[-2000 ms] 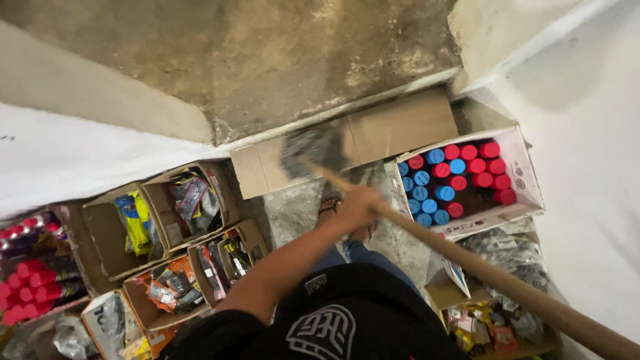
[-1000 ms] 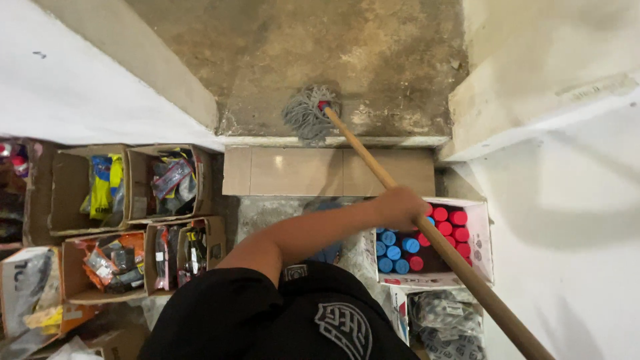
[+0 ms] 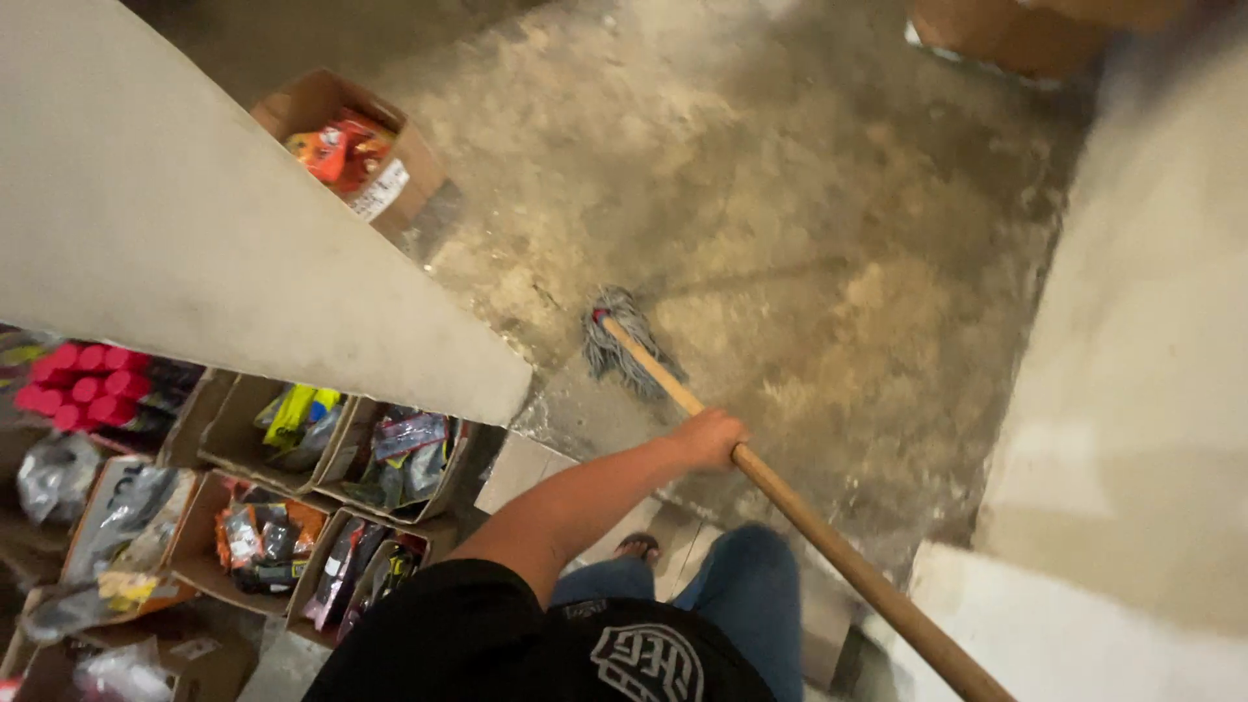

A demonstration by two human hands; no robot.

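Note:
My left hand is closed around the wooden handle of a string mop, partway along its length. The grey mop head rests on the stained concrete floor, up and to the left of the hand, its strands spread near the corner of a pale wall. From the hand the handle slants down to the lower right and leaves the frame. My right hand is not in view, and the handle's upper end is hidden from sight. Below the arm are my jeans and one foot in a sandal.
A pale wall ends in a corner left of the mop; another wall runs along the right. Several open cardboard boxes with packaged goods stand lower left. Beyond the left wall is a box of orange packets. Brown boxes stand top right.
The mop head was over the flattened cardboard, then at the edge of the concrete, and is now further in on the concrete. The view has shifted forward and turned; the box of red and blue caps has left it.

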